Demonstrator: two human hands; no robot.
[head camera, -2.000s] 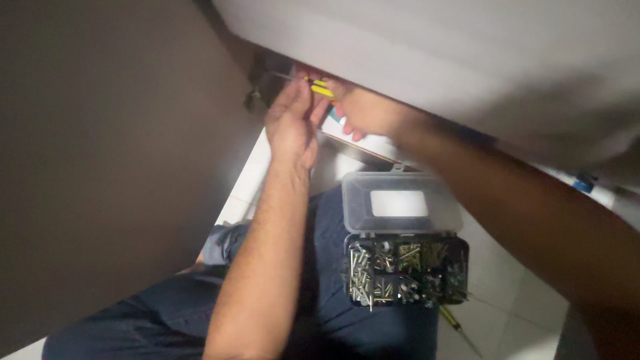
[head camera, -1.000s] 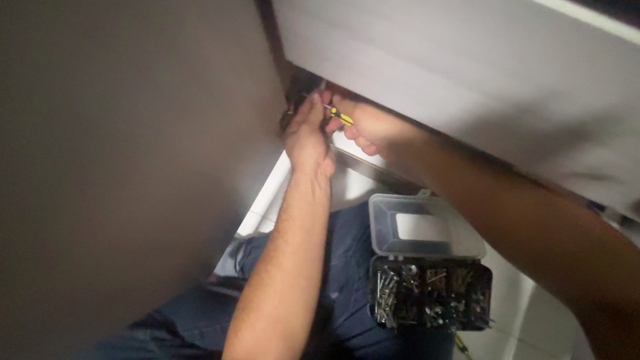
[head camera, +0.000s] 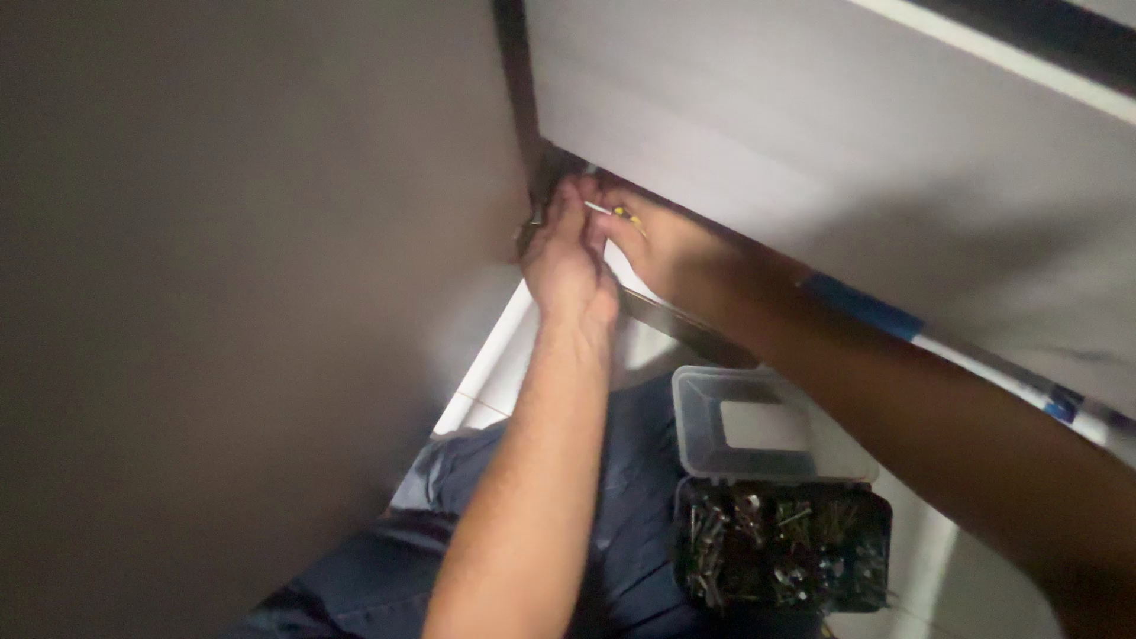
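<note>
My right hand (head camera: 643, 232) is closed around the yellow and black handle of a screwdriver (head camera: 627, 216), whose thin shaft points left toward my left fingers. My left hand (head camera: 568, 257) is raised beside it, fingertips together near the screwdriver's tip; whether they pinch something small is hidden. Both hands are in the dark corner between a grey-brown panel (head camera: 266, 266) and a pale panel (head camera: 754, 133). Below my right forearm lies an open compartment box (head camera: 783, 550) of screws and other small hardware, its clear lid (head camera: 692, 417) folded back.
A dark strip or edge (head camera: 666, 319) runs beneath my right wrist. A blue and white long object (head camera: 861, 306) lies along the lower edge of the pale panel. My legs in jeans (head camera: 639, 479) are under my arms, over a light tiled floor (head camera: 923, 524).
The view has shifted, showing more of the pale panel and the blue and white object. The screwdriver stays in my right hand, with my left hand close to its tip.
</note>
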